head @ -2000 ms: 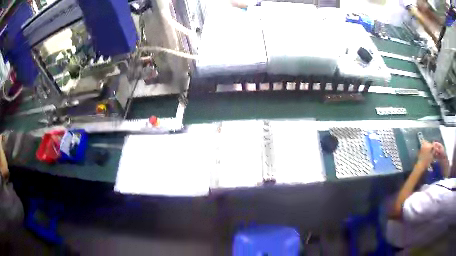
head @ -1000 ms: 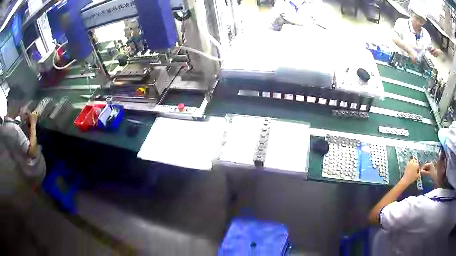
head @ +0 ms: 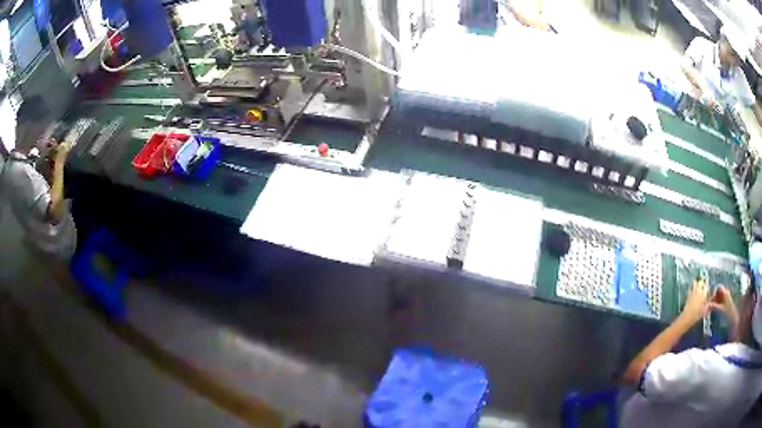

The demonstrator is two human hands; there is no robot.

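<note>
Neither of my hands is in the picture. In front of me a clear plastic tray point(head: 510, 242), washed out to white, lies on the bench's front edge. A narrow strip fixture point(head: 463, 226) with a row of round seats lies across it. A plain white sheet point(head: 313, 211) lies to the tray's left. Right of the tray are a round black object point(head: 556, 241) and a wide plate point(head: 586, 266) packed with small discs, with a blue piece point(head: 626, 277) on it.
A blue stool point(head: 428, 389) stands below the bench. Red point(head: 160, 154) and blue point(head: 199, 159) bins sit at left. A machine point(head: 276, 92) stands behind. One person point(head: 698, 384) works at right, another point(head: 40, 205) at far left, a third point(head: 720, 75) at the back right.
The view has swung and tilted, showing more floor and the whole stool seat. The strip fixture still lies on the tray. The right-hand person's hands remain near the bench.
</note>
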